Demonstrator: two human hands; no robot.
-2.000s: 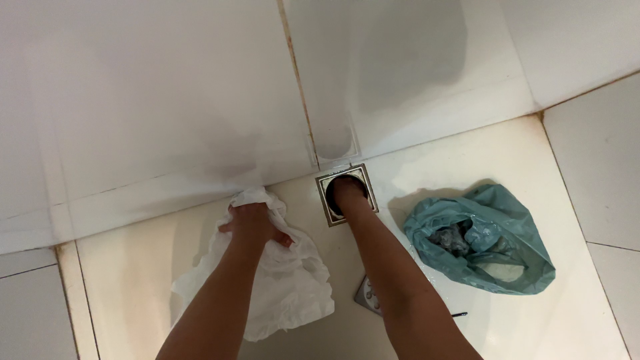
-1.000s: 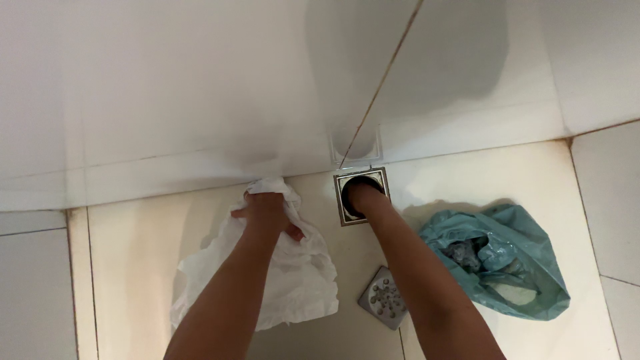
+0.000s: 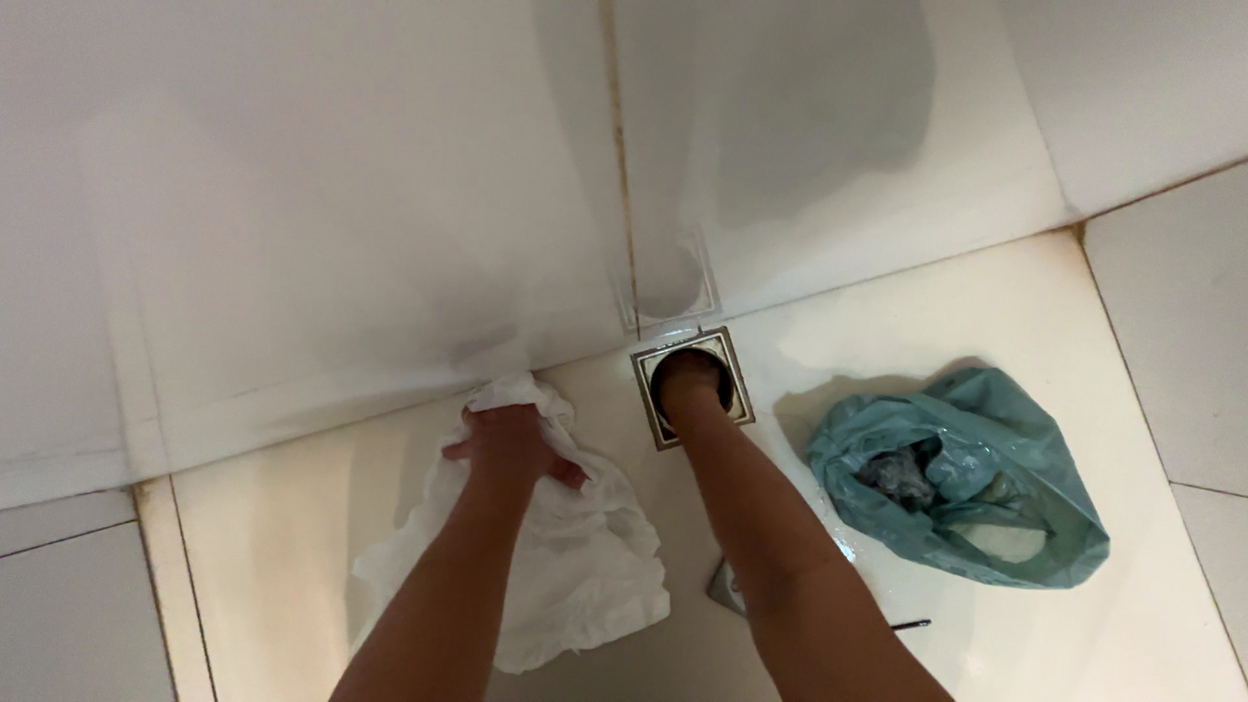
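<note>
My right hand reaches down into the round opening of a floor drain with a square metal frame; its fingers are hidden inside. My left hand presses on a crumpled white sheet, paper or thin cloth, left of the drain, with its fingers spread and partly sunk in the folds. Under my right forearm lies a metal drain cover, mostly hidden. An open teal plastic bag rests on the floor to the right, holding dark grey clumped matter and something pale.
A glossy white tiled wall rises just behind the drain, with a brown-stained joint. The thin dark end of an object sticks out from behind my right forearm. Wet spots shine on the pale floor beside the bag.
The drain cover, in plain sight a second ago, is now mostly behind my right forearm. My right hand remains in the drain and my left hand on the white sheet.
</note>
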